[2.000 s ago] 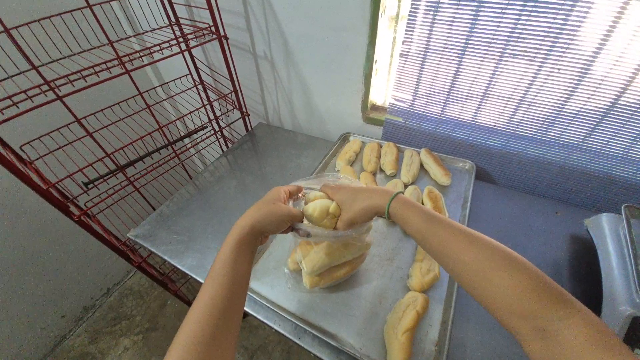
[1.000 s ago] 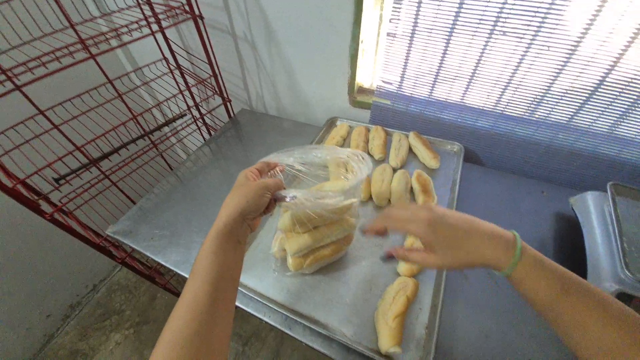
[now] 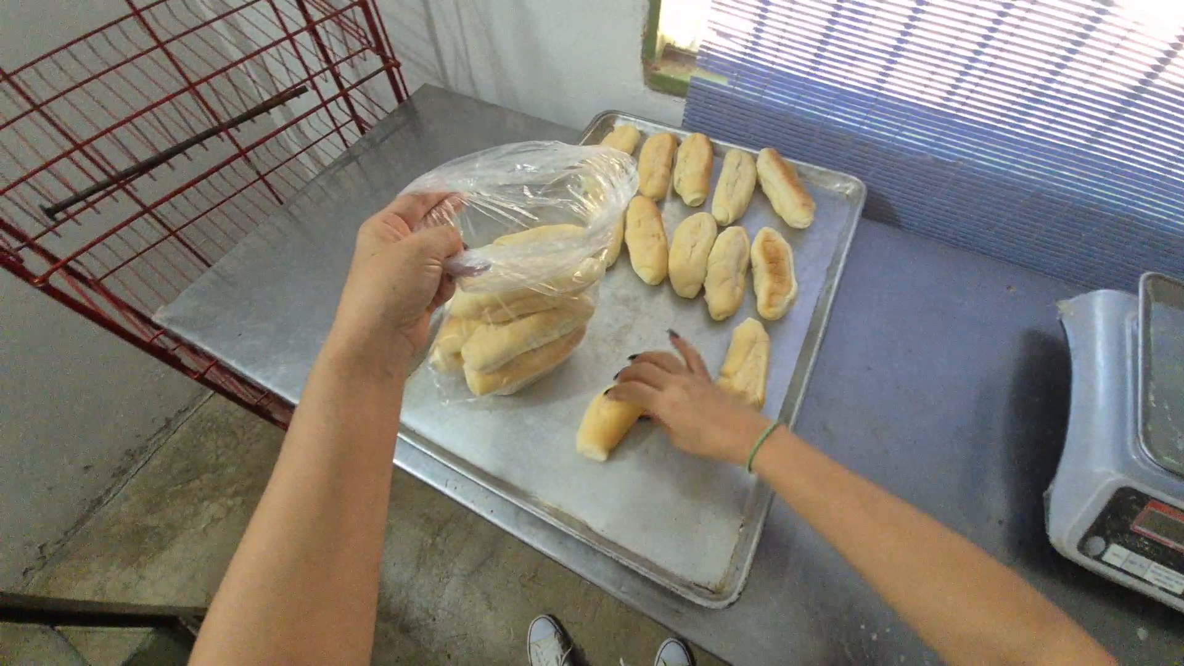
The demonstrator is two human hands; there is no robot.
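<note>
My left hand (image 3: 402, 264) grips the rim of a clear plastic bag (image 3: 546, 185), whose mouth gapes toward the upper right. Several bread rolls (image 3: 523, 338) lie stacked inside it, above the left part of a metal baking tray (image 3: 684, 536). Over the tray, my right hand (image 3: 680, 398) has its fingertips at the upper end of a single bread roll (image 3: 606, 427); whether they grip it cannot be told. Another roll (image 3: 746, 361) lies just beyond that hand. Two rows of rolls (image 3: 692, 254) fill the tray's far part.
The tray rests on a metal table (image 3: 305, 240). A red wire rack (image 3: 185, 120) stands at the left, and a digital scale (image 3: 1110, 425) at the right edge. Behind the table are a wall and a blue slatted blind (image 3: 888, 157). Shoes show on the floor below.
My right hand, inside the bag's mouth two seconds ago, has come out and reached a roll on the near part of the tray. My left hand still holds the bag.
</note>
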